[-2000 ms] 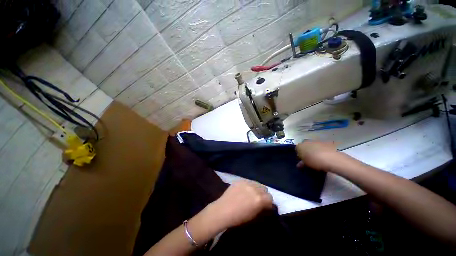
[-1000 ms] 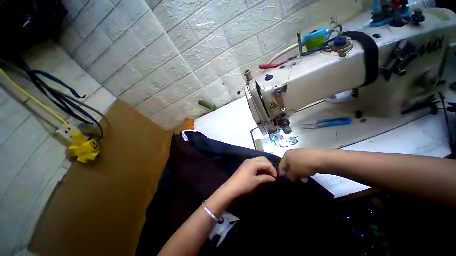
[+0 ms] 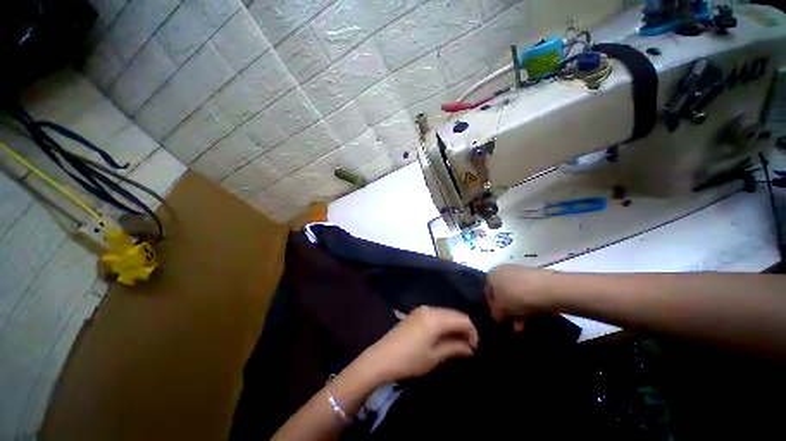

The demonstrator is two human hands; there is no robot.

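A dark navy and maroon-brown garment lies over the table's front edge and hangs down in front of me. My left hand pinches the dark cloth with curled fingers. My right hand grips the cloth's upper edge just to the right of it, in front of the needle area. The fingertips of both hands are partly hidden in the dark cloth. The cream-white sewing machine stands behind the hands. Its lamp lights the needle plate, and no cloth lies under the needle.
Blue-handled thread snips lie on the machine bed. A red-handled tool lies on the machine head. A brown cardboard sheet and a yellow plug are at the left. A white brick-patterned wall stands behind.
The right hand has moved left, beside the left hand, since the oldest frame. The navy panel once spread to the right is now gathered between them. The left hand has lately dropped slightly.
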